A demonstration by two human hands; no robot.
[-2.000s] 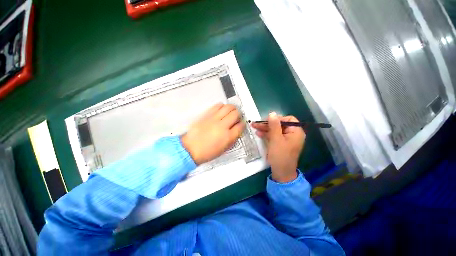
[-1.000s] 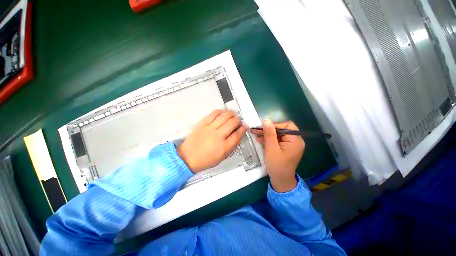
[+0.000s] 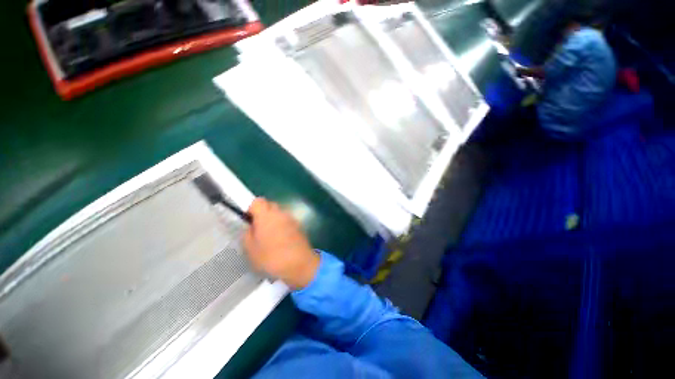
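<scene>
A silver-grey laptop bottom cover [image 3: 126,274] lies on a white interleaf sheet [image 3: 244,317] at the lower left, cut off by the picture's edge. My right hand [image 3: 277,243], slightly blurred, is at the cover's right end and grips the black tweezers [image 3: 235,210]. The tweezers point up and left over the cover, beside a dark rectangular patch [image 3: 206,186] near the corner. Whether they touch it, I cannot tell. My left hand is not in view; only a small dark blur shows at the left edge.
Fanned white sheets [image 3: 292,122] with silver covers [image 3: 370,96] on top lie beyond my right hand. A red tray [image 3: 159,59] with a black laptop base unit [image 3: 140,26] is at the upper left. A person in a light blue smock [image 3: 581,81] sits at the upper right.
The view has swung right, and the cover now shows further left and closer. My left hand has gone from view. My right hand still holds the tweezers, which now point up-left near the dark patch.
</scene>
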